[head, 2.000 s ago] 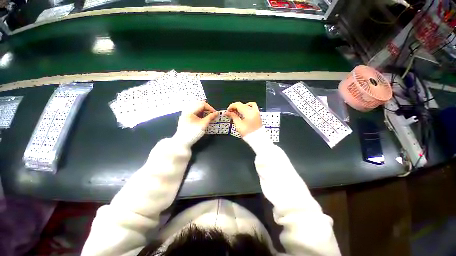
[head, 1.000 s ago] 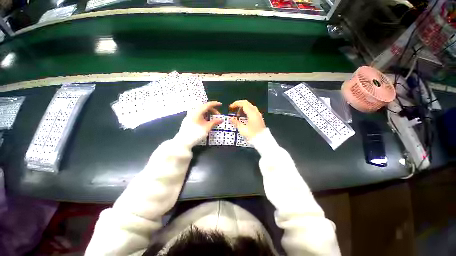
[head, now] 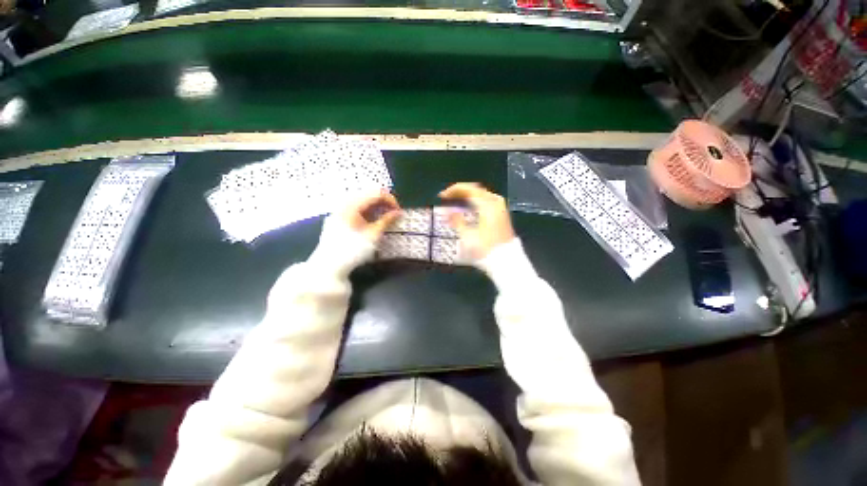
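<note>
A white board panel (head: 418, 236) with black marks and dark dividing lines is held between my hands, slightly blurred. My left hand (head: 363, 224) grips its left end and my right hand (head: 480, 220) grips its right end. The fingers cover both ends of the panel. A loose panel pile (head: 295, 185) of fanned, overlapping white sheets lies just left of my left hand. A right-hand panel stack (head: 606, 216) lies slanted on a clear plastic bag (head: 529, 186) to the right of my right hand.
A bagged panel pack (head: 109, 239) lies at the far left, with smaller bagged panels (head: 14, 211) at the edge. A pink desk fan (head: 699, 165), a dark phone-like rectangle (head: 711, 269) and a white power strip (head: 778, 258) are at the right. The green conveyor belt (head: 380, 81) runs beyond the bench.
Separate sections with gaps showed between my hands one second ago; now one continuous blurred panel piece shows. My hands have moved slightly apart.
</note>
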